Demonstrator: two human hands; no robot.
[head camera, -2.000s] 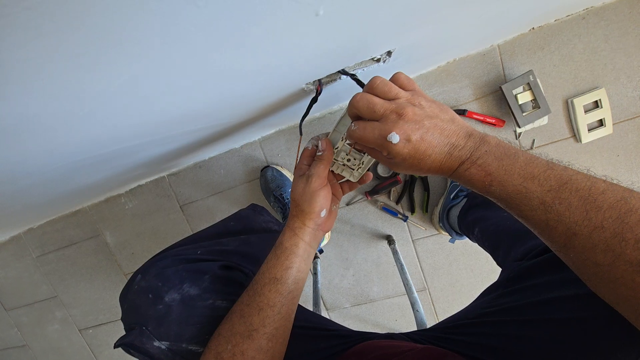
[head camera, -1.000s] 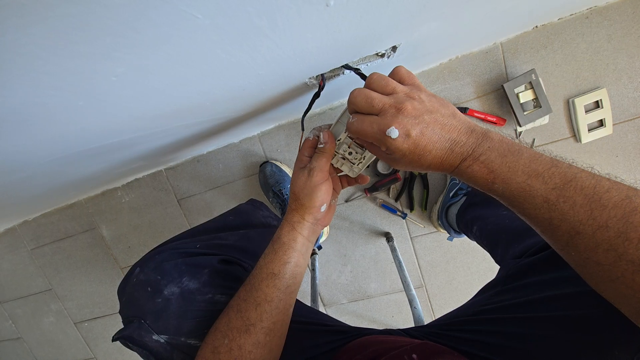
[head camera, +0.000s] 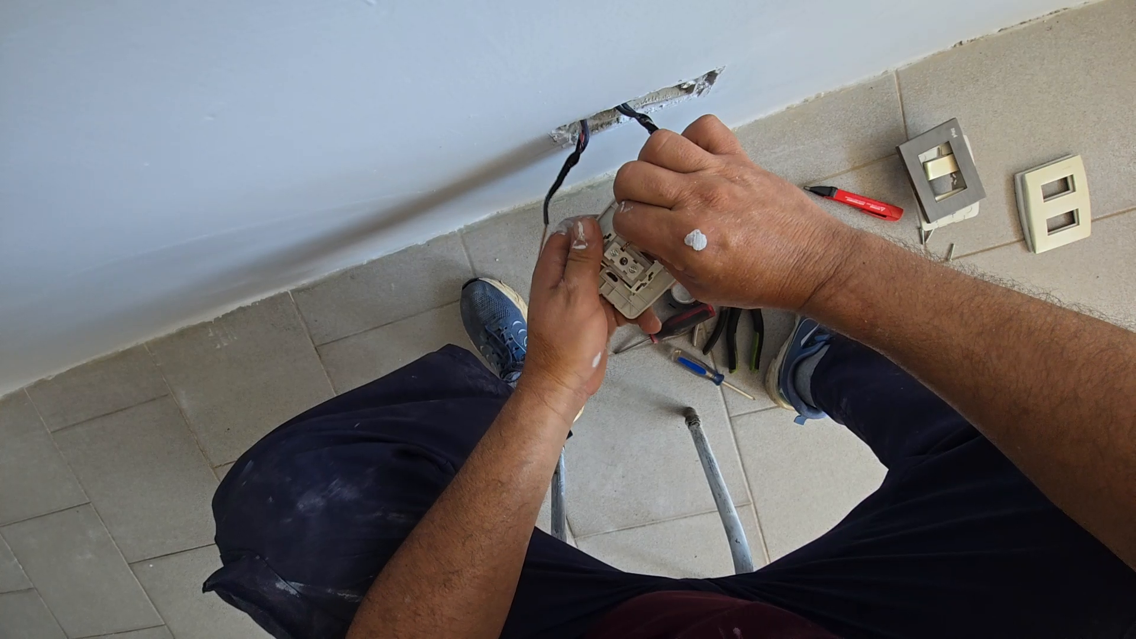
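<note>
My left hand (head camera: 572, 306) holds a beige electrical wall device (head camera: 632, 275) by its lower left side, its open back with terminals facing up. My right hand (head camera: 732, 213) is closed over the upper right part of the device; its fingertips are hidden, so what they pinch cannot be told. Dark wires (head camera: 566, 173) hang from a slot cut in the white wall (head camera: 639, 111) and run down to my left hand. Another dark twisted bundle (head camera: 637, 117) passes from the slot behind my right hand. Dabs of white paint or filler mark both hands.
A red voltage tester (head camera: 856, 202), a grey switch frame (head camera: 941, 170) and a cream two-opening cover plate (head camera: 1053, 202) lie on the floor tiles at right. Below my hands are a blue-handled screwdriver (head camera: 697, 366) and black-and-green pliers (head camera: 732, 340). Metal legs (head camera: 719, 493) stand between my knees.
</note>
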